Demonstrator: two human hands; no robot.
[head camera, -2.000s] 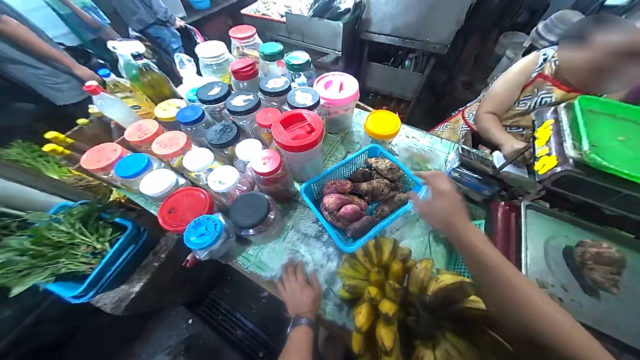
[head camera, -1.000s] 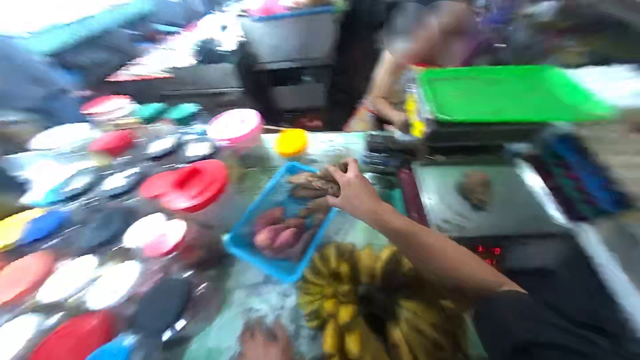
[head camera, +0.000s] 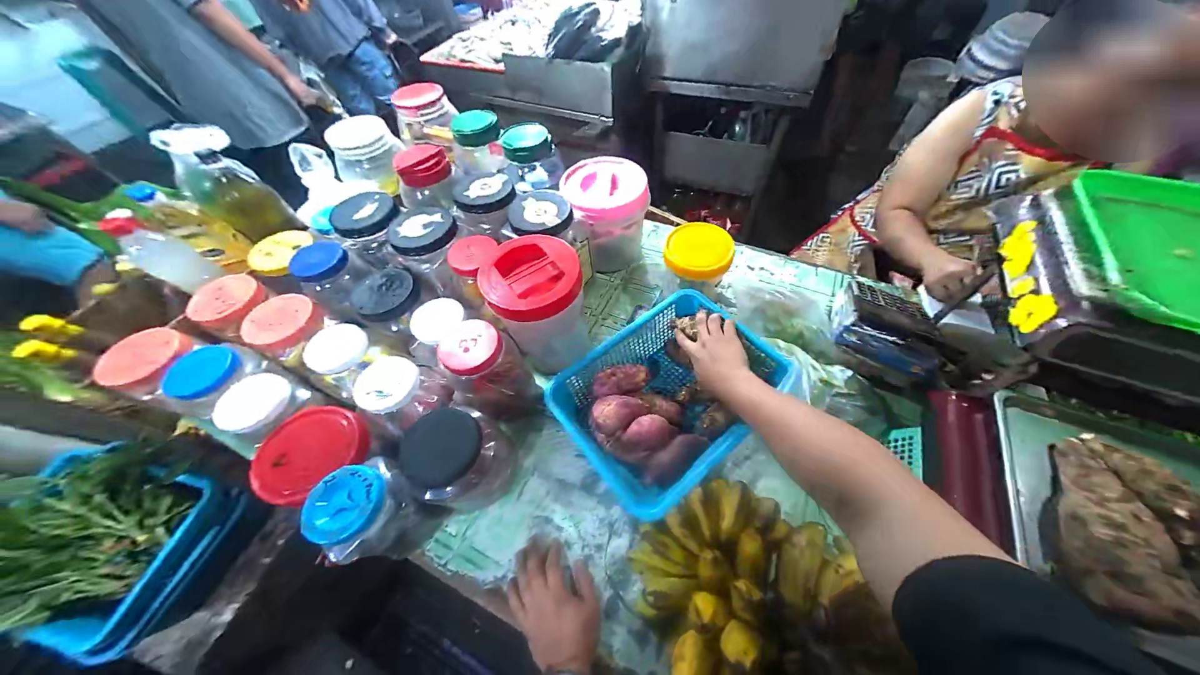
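My right hand (head camera: 714, 354) reaches into the blue plastic basket (head camera: 609, 483), its fingers over a brown, knobbly root crop (head camera: 689, 325) near the far corner; the hand covers part of it, so the grip cannot be made out. Reddish-purple sweet potatoes (head camera: 647, 433) lie in the basket's near left half. My left hand (head camera: 555, 605) rests palm down on the green tabletop (head camera: 506, 534), fingers apart, holding nothing. Just beyond the basket stands a yellow-lidded jar (head camera: 698, 253). Bunches of yellow bananas (head camera: 727, 572) lie between my forearm and my left hand.
Plastic jars with coloured lids (head camera: 469, 349) crowd the left. Leafy greens (head camera: 84, 544) fill a blue crate at lower left. To the right are a metal scale pan (head camera: 1027, 469) bearing large brown root crops (head camera: 1116, 525) and a green tray (head camera: 1144, 239). A person sits across the table.
My right hand was at the basket's right rim two seconds ago and is now inside it. Fewer brown root crops show in the basket, and more lie on the scale pan. The view swung right, then back.
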